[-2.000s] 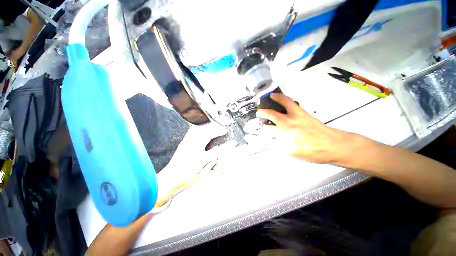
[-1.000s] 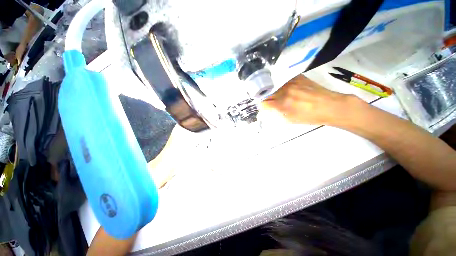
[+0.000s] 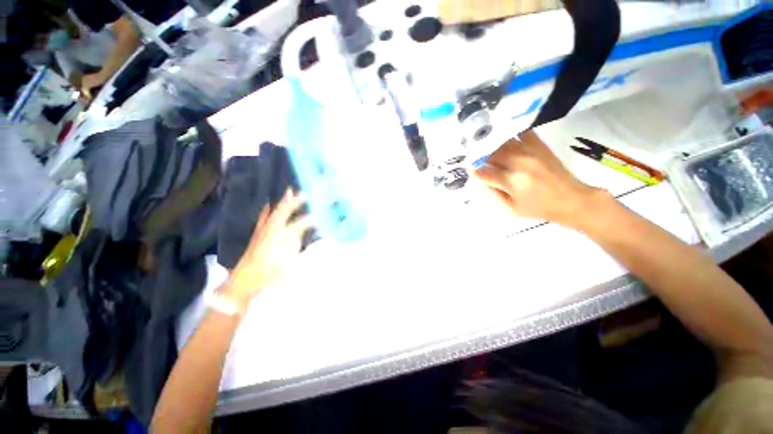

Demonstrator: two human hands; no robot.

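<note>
My left hand (image 3: 273, 246) lies with its fingers on dark grey fabric pieces (image 3: 246, 199) on the white table, left of the machine; whether it grips them is unclear. My right hand (image 3: 530, 180) is at the right side of the needle area (image 3: 453, 176) of the white sewing machine, fingers bent. A small blue bit shows at its fingertips; what it holds, if anything, cannot be told. The light-blue paddle (image 3: 326, 169) stands between my left hand and the needle, blurred.
A heap of grey-black cut pieces (image 3: 127, 186) hangs at the left table edge. Thread snips (image 3: 619, 161) and a clear tray (image 3: 733, 182) lie to the right. A black strap (image 3: 585, 63) hangs over the machine. A ruler strip (image 3: 508, 333) runs along the front edge. A person's arm (image 3: 114, 55) shows far left.
The view has swung left. My left hand has come from behind the blue paddle onto the dark pieces at left. My right hand remains beside the needle area, its fingers now bent.
</note>
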